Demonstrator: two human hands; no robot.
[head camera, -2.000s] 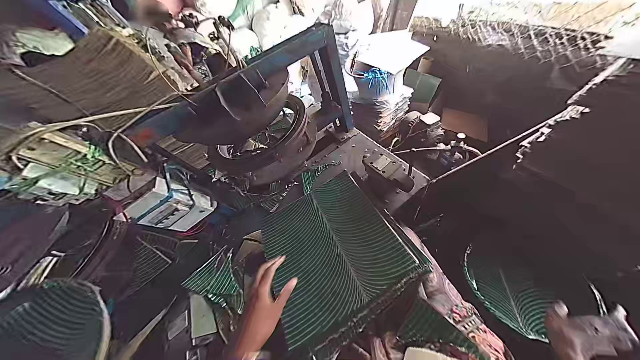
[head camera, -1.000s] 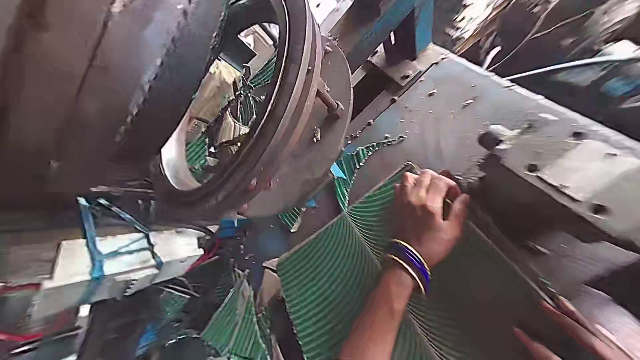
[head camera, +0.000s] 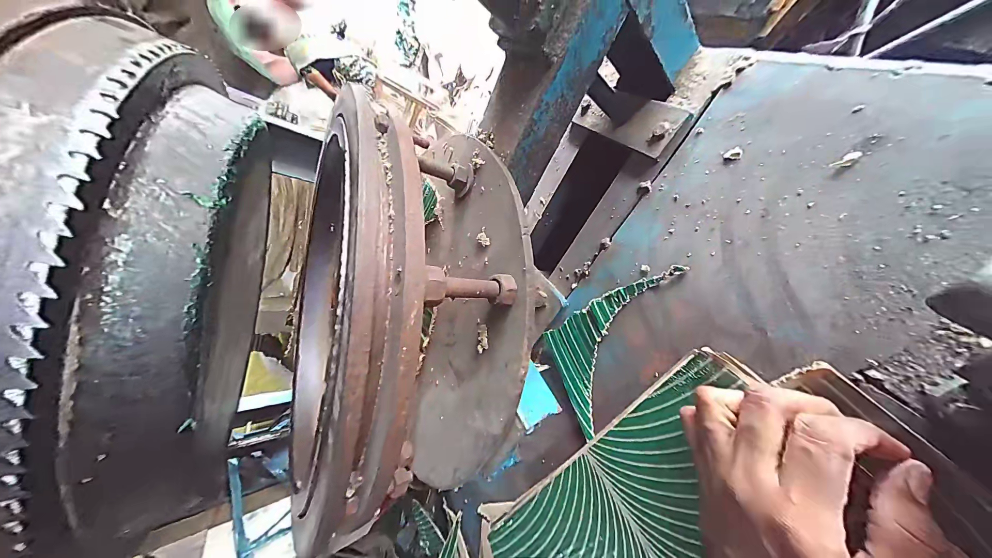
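Observation:
My left hand (head camera: 790, 473) is at the lower right, its fingers bent over the top end of a stack of green sheets with pale curved lines (head camera: 612, 496). The thumb is on the right, by the brown edges of the stack. Left of the stack stands a machine with a rusty round metal ring (head camera: 380, 310), bolted to a flat metal plate (head camera: 473, 364). Further left is a large dark metal cylinder (head camera: 147, 310) with a toothed rim. A torn green lined scrap (head camera: 581, 360) lies between the plate and the stack. My right hand is out of view.
A grey metal table (head camera: 790, 217) with crumbs and chips on it spans the right. A blue painted metal frame (head camera: 573, 85) rises behind the ring. A bright blue scrap (head camera: 537, 397) lies beside the plate. At the top left, a person (head camera: 333, 66) is partly visible.
Two seconds ago my left hand was apart over the stack's left side; one second ago it was at its top end. My right hand has left the view. The view has moved closer to the machine.

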